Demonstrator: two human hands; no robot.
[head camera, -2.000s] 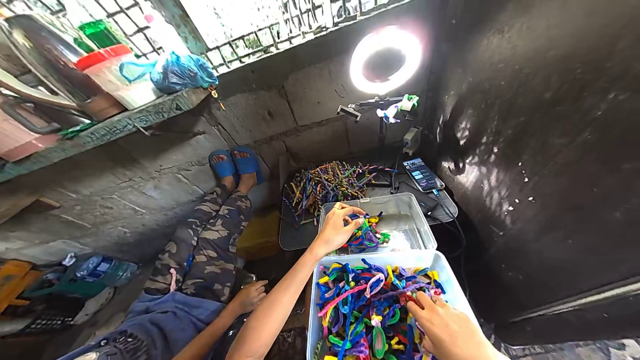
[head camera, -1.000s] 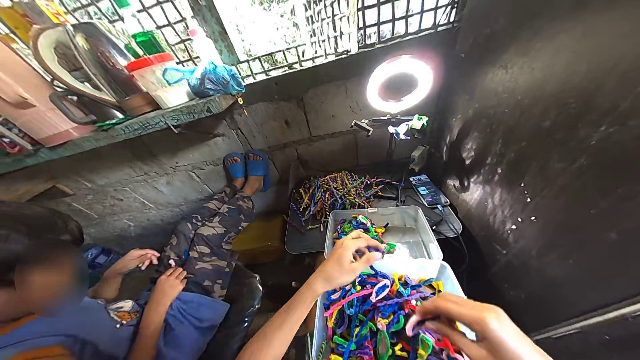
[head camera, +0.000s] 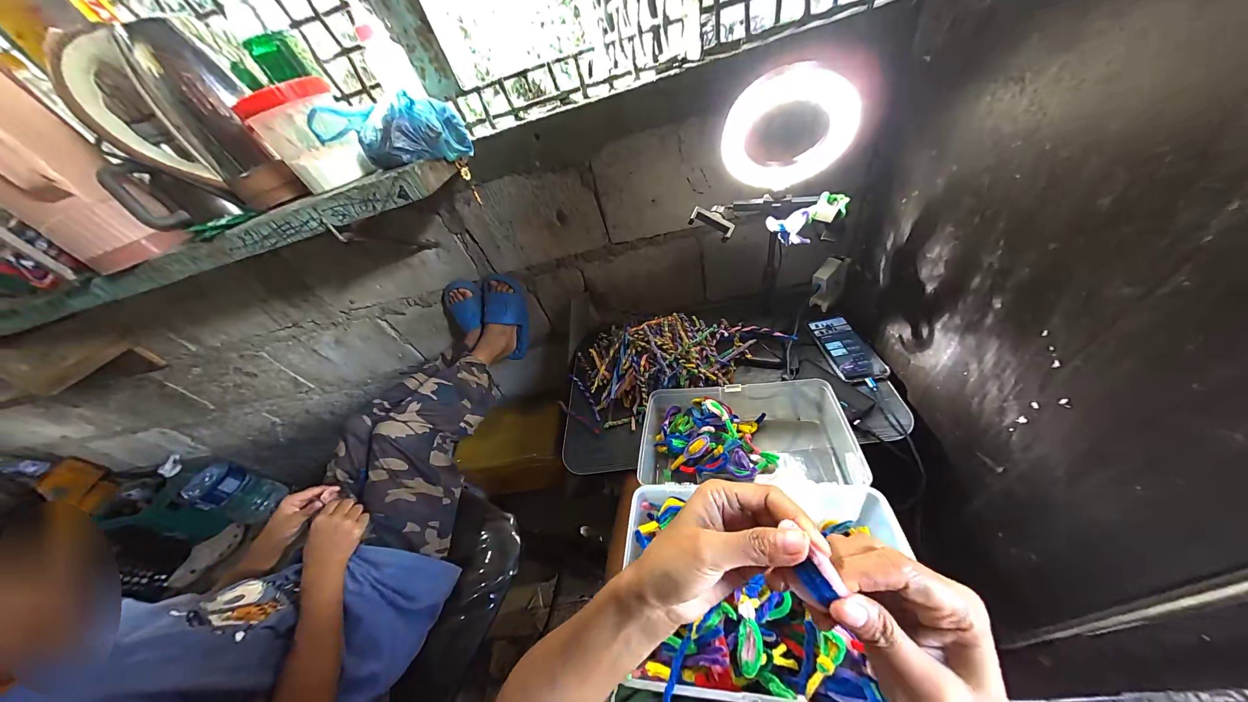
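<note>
Above the near plastic bin, my left hand (head camera: 726, 546) and my right hand (head camera: 907, 604) meet and pinch a small blue and pink fuzzy piece (head camera: 819, 577), likely pipe cleaner, between thumbs and fingers. Beneath them the near bin (head camera: 634, 531) holds a heap of colourful looped pipe-cleaner pieces (head camera: 751, 639), partly hidden by my hands. Just beyond, a clear plastic lid or tray (head camera: 829, 419) holds a smaller pile of similar pieces (head camera: 707, 439) on its left side. Farther back lie many twisted multicoloured pipe-cleaner stems (head camera: 663, 361) on a dark table.
A phone (head camera: 846, 348) with a cable lies at the table's right, near a lit ring light (head camera: 790, 127) on a stand. Another person (head camera: 244, 624) sits at the left, legs against the block wall. A shelf (head camera: 322, 214) carries a kettle, tub and blue bag. A dark wall (head camera: 1082, 322) rises right.
My left hand has moved from the far tray towards me, and my right hand has lifted from the near bin. They now meet over the bin, holding the blue and pink piece.
</note>
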